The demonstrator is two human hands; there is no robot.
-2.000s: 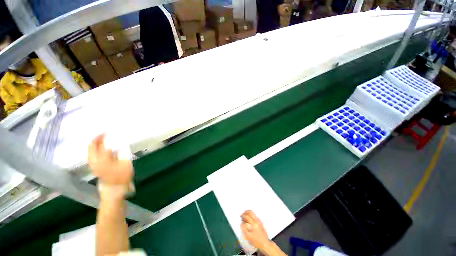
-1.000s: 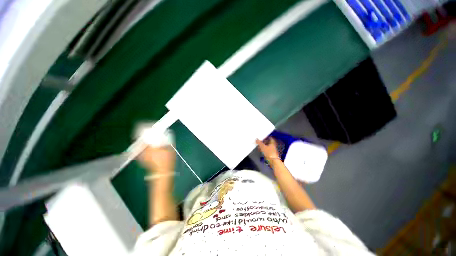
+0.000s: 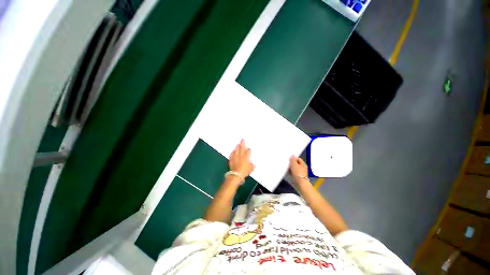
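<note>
The white work mat (image 3: 258,129) lies flat across the green bench, its near corner at the bench edge in front of my body. My left hand (image 3: 241,161) rests on the mat's left edge with fingers extended, and no object shows in it. My right hand (image 3: 297,167) is at the mat's right near edge, fingers bent at the rim; whether it pinches the mat is not clear.
The green bench top (image 3: 295,59) runs beside the conveyor belt (image 3: 145,107). A parts tray with blue units (image 3: 352,7) is at the top. Black crates (image 3: 357,80) and a white stool (image 3: 331,156) stand on the right. Cartons (image 3: 467,185) are at the far right.
The view has turned further down. My left hand, earlier blurred with something white at the bench's left, is now on the mat with nothing white visible in it. My right hand stays at the mat's edge.
</note>
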